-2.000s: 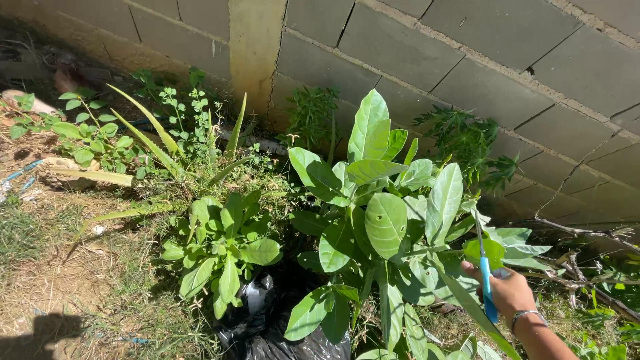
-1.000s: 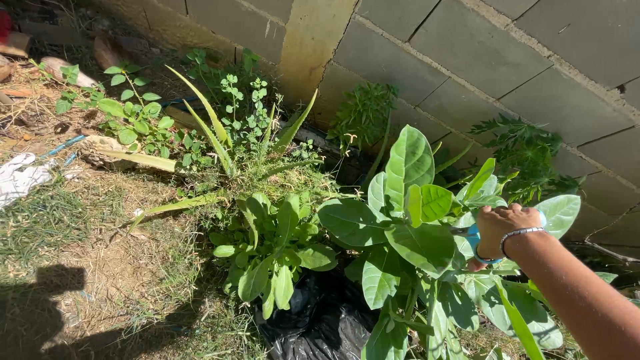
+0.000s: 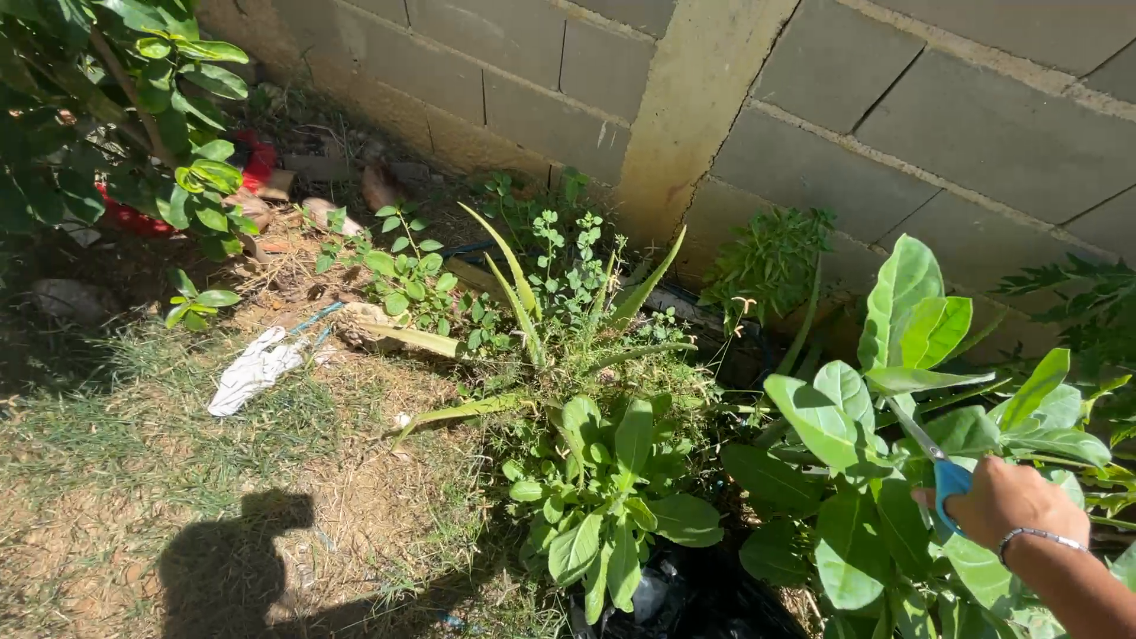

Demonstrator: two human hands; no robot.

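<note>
My right hand [image 3: 1021, 506], with a beaded bracelet at the wrist, grips blue-handled scissors [image 3: 951, 488] at the lower right. Their metal blades point up and left among the leaves of a tall broad-leaved plant [image 3: 848, 568]; whether the blades are apart cannot be told. A smaller leafy plant [image 3: 621, 524] grows to the left, beside a black plastic bag [image 3: 701, 603] that is partly hidden by leaves. Behind it stands an aloe-like plant [image 3: 524, 311] with long pointed leaves. My left hand is not in view.
A concrete block wall [image 3: 967, 133] with a plastered pillar [image 3: 679, 115] runs along the back. A white glove [image 3: 257, 371] lies on the dry grass at left, near a piece of wood [image 3: 373, 328]. A leafy shrub [image 3: 115, 115] stands at the upper left, with red material [image 3: 257, 164] behind it.
The view has swung left, bringing the whole glove and the shrub into sight. My right hand still holds the scissors, whose blades now show again among the leaves.
</note>
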